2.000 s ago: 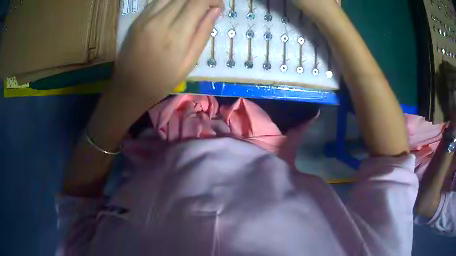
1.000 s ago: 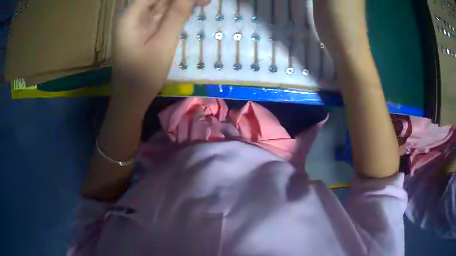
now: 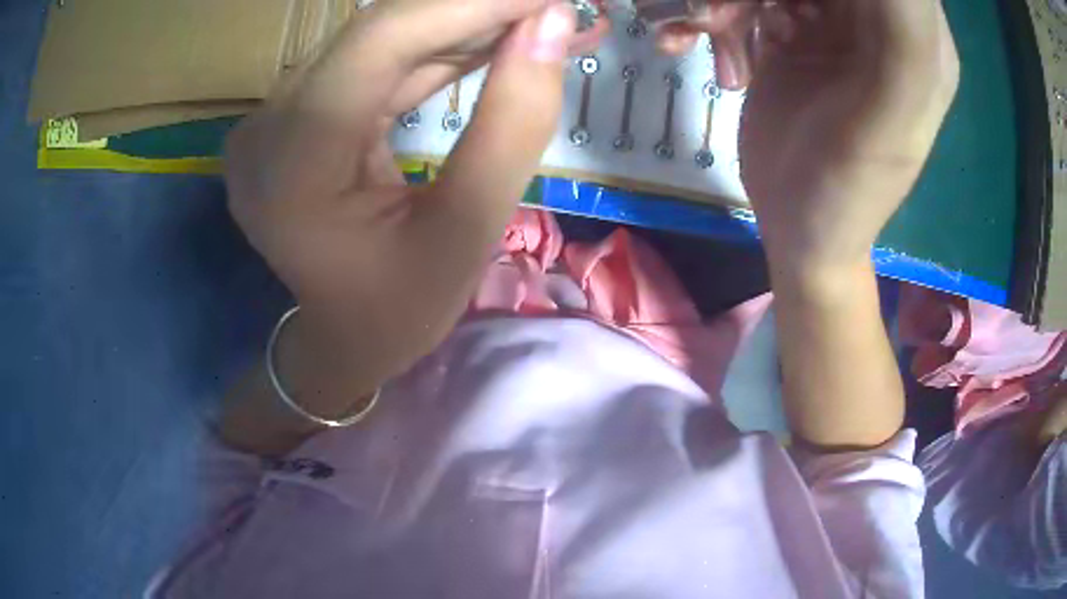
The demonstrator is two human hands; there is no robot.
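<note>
My left hand (image 3: 386,187), bare and large in the view, pinches a small silvery round-ended piece (image 3: 584,14) between thumb and finger at the top edge. My right hand (image 3: 837,129) is raised at the right, its fingers curled towards the left hand. A thin shiny thing (image 3: 661,12) shows by its fingertips, blurred; I cannot tell whether it is held. Both hands are over the white board (image 3: 503,146). Rows of stemmed pieces (image 3: 627,108) with silvery round ends lie on it. The hands hide part of the board.
Brown cardboard sheets (image 3: 158,59) lie at the left on the green bench top (image 3: 965,176). Blue tape (image 3: 632,208) and yellow tape (image 3: 129,160) edge it. A brown carrier (image 3: 1047,176) with small discs stands at the right. Another person's sleeve (image 3: 1000,509) is at the lower right.
Both hands have moved lower in view and closer together and look larger. The left thumb and finger now show closed on a small piece. The board has shifted slightly in view.
</note>
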